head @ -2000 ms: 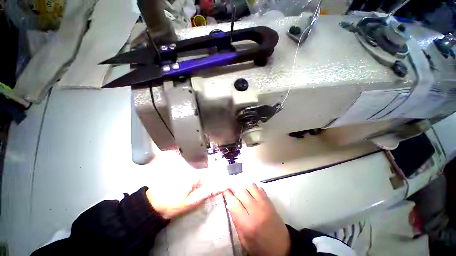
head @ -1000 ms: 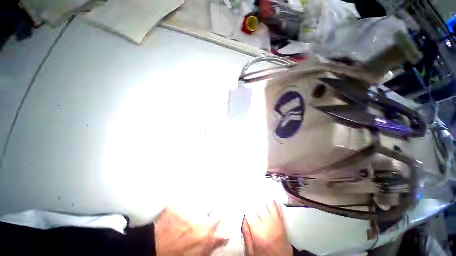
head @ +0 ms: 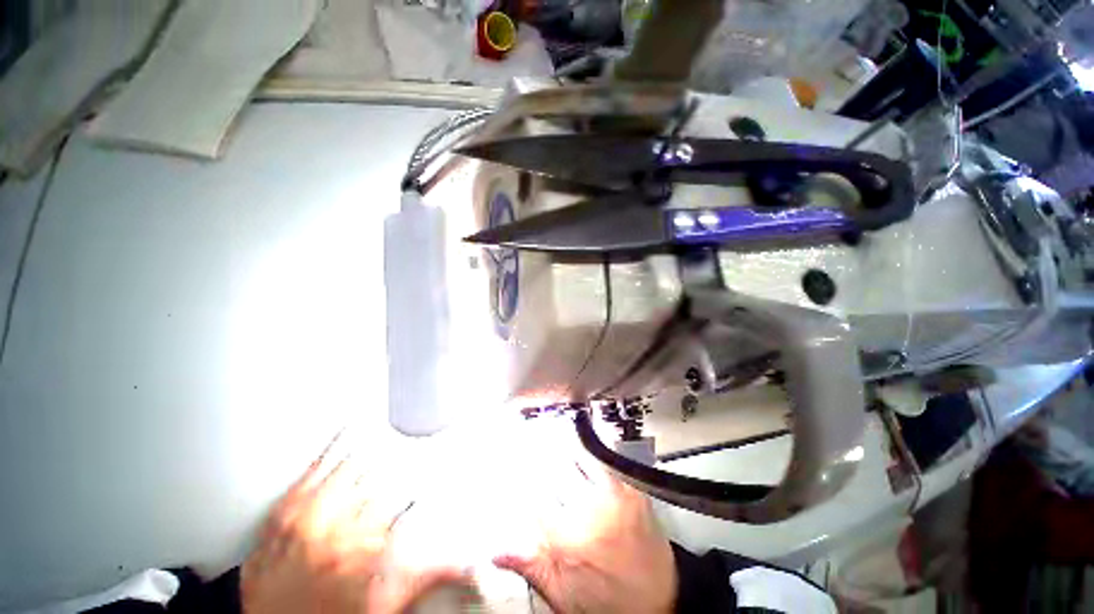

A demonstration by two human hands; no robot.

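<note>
A cream fabric piece (head: pixel 466 590) lies between my hands at the bottom middle, mostly washed out by glare. My left hand (head: pixel 330 534) is on its left side and my right hand (head: pixel 606 540) on its right, thumbs turned inward over the cloth. Both fingertips fade into the bright spot. The off-white sewing machine head (head: pixel 564 318) stands above my right hand. The presser foot area (head: pixel 624 420) shows small dark metal parts right of the glare. The cream lever guard (head: pixel 828 408) loops in front of the head. The grey-white lamp bar (head: pixel 416 318) is left of the head.
Thread snips (head: pixel 720 222) with a purple handle side rest on the machine head. Long cream cut pieces (head: pixel 198 78) lie at the table's far left. A small red-yellow round item (head: pixel 494 35) is behind the head. A dark panel (head: pixel 930 426) is at the bed's right end.
The camera view swung toward the machine's left end and partly back. My hands now appear closer together, curled over the cloth, and the lamp bar shows in full.
</note>
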